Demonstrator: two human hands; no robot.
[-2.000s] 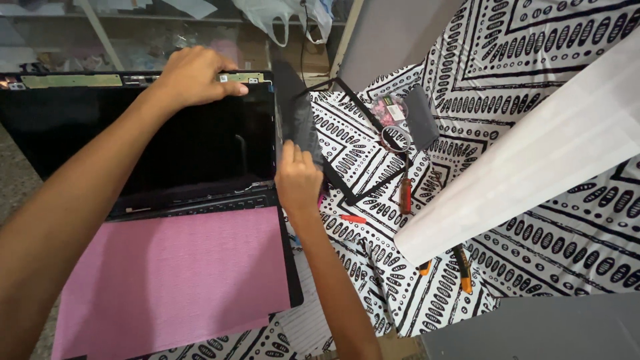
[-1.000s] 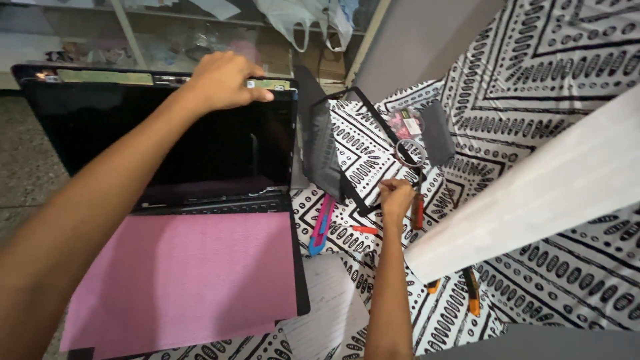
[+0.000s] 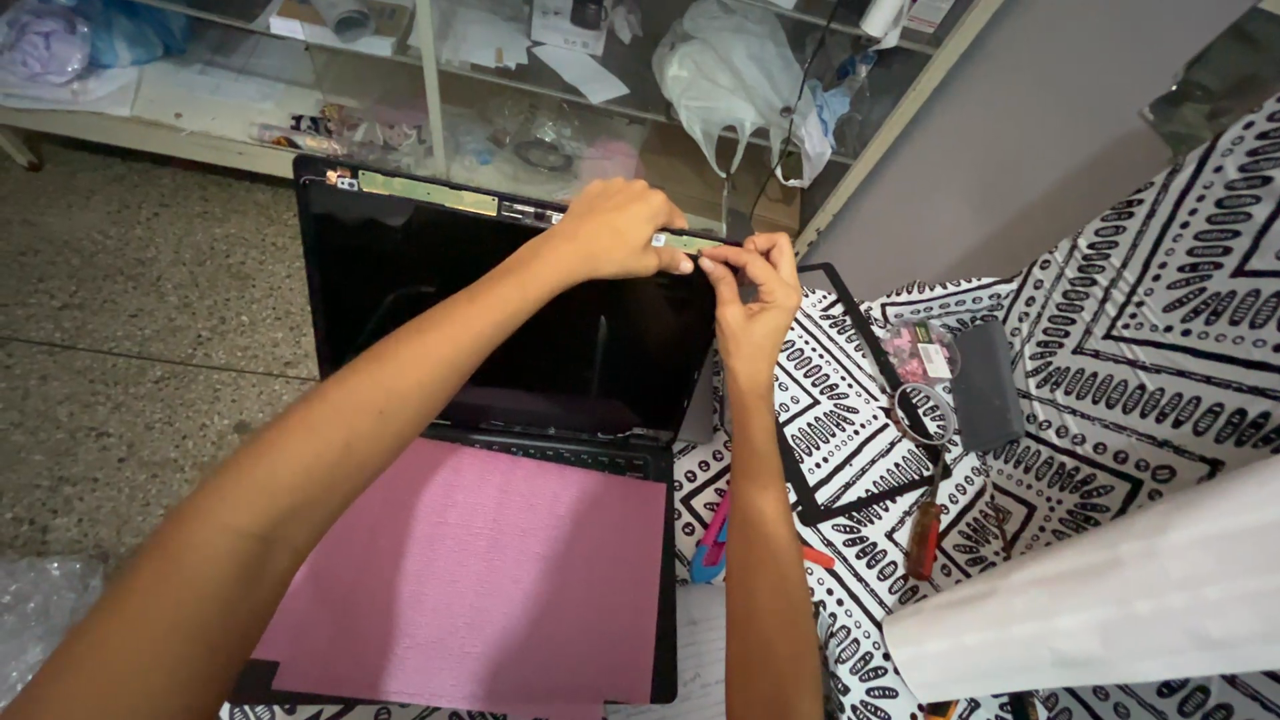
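Note:
An open laptop has its screen frame off, so the black display panel (image 3: 520, 330) and the metal strips along its top edge show. A pink cloth (image 3: 500, 580) covers most of the keyboard deck. My left hand (image 3: 625, 232) grips the lid's top edge right of centre, its thumb on the panel side. Close beside it, the fingertips of my right hand (image 3: 755, 290) are pinched together at the panel's upper right corner; whether they hold something small cannot be seen. The detached black screen bezel (image 3: 850, 300) lies on the patterned cloth to the right.
Right of the laptop lie a screwdriver (image 3: 924, 540), a clear round container with pink bits (image 3: 920, 352), a ring-shaped item (image 3: 923, 413), a dark grey flat piece (image 3: 988, 385) and a pink-and-blue cutter (image 3: 712, 545). A white roll (image 3: 1090, 590) juts in at lower right. Glass-fronted shelves (image 3: 432, 90) stand behind.
My right hand was at the panel's right side, then reached down to the patterned cloth by the bezel, and is now up at the panel's top right corner. My left hand stays on the lid's top edge.

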